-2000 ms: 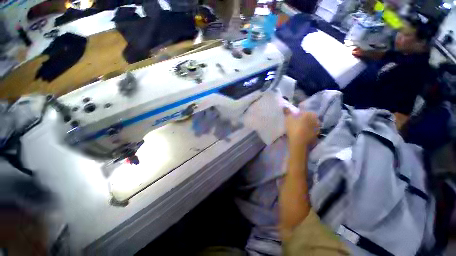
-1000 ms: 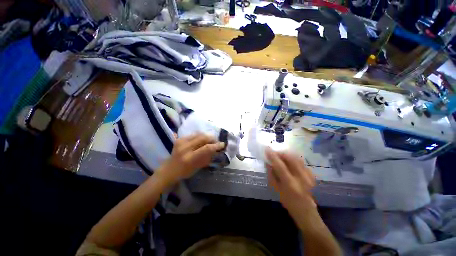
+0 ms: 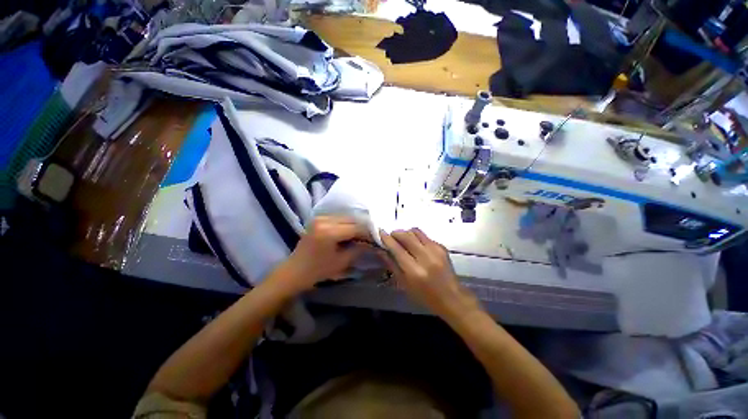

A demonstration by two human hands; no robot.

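A light grey garment panel with black stripes (image 3: pixel 239 190) lies at the left of the sewing machine and hangs over the table's front edge. My left hand (image 3: pixel 330 248) grips its right end. My right hand (image 3: pixel 420 263) pinches the same end beside it, with the fingertips of both hands close together. A pale piece (image 3: pixel 348 204) shows just above my fingers. The presser foot area (image 3: pixel 467 206) is up and right of my hands, with no cloth seen under it. What lies under my fingers is hidden.
The white sewing machine head (image 3: pixel 558 176) spans the right side. Grey scraps (image 3: pixel 560 233) lie on its bed. A pale cloth piece (image 3: pixel 663 293) hangs at the bed's right end. A folded grey and black bundle (image 3: pixel 238 65) is at left rear. Black cut pieces (image 3: pixel 418 37) lie behind.
The view has swung from the machine's right end to its left. In the last second my right hand has moved left from near the needle to meet my left hand at the cloth.
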